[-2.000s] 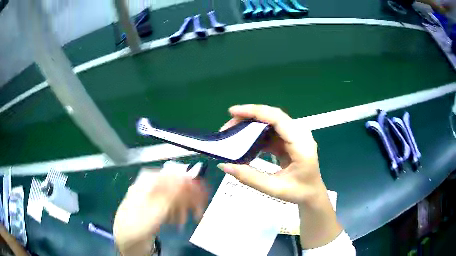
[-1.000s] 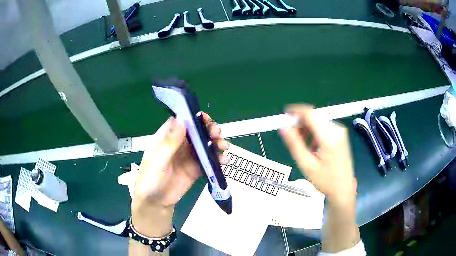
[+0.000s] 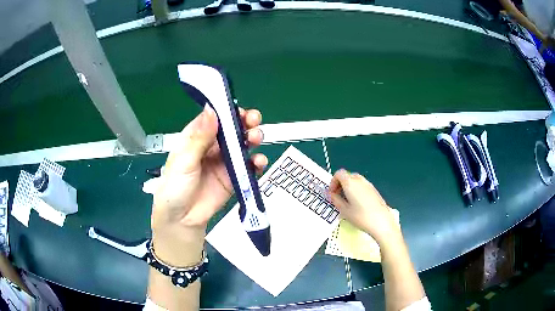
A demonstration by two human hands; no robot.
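My left hand [image 3: 198,173] is shut around a black and white-lilac pen unit [image 3: 230,136], held up over the bench with its dark nose down and its curved butt up. A white label sheet [image 3: 274,243] with rows of black-outlined stickers lies below. My right hand [image 3: 365,206] is over the sheet's right edge, thumb and fingertips close together at the sticker rows. A faint greyish thin thing shows beside the fingertips; I cannot tell whether they pinch it. A yellowish dotted card [image 3: 353,242] lies partly under my right hand.
Another pen unit [image 3: 118,243] lies left of my left wrist. A white bottle [image 3: 59,193] stands among dotted sheets [image 3: 24,195] at left. A pale post [image 3: 100,79] rises by the green belt [image 3: 341,73]. Several pen units [image 3: 471,167] lie at right. A person's arm [image 3: 526,21] shows upper right.
My left hand has taken over the pen unit from my right and now holds it nearly upright, nose down. My right hand has moved down to the label sheet.
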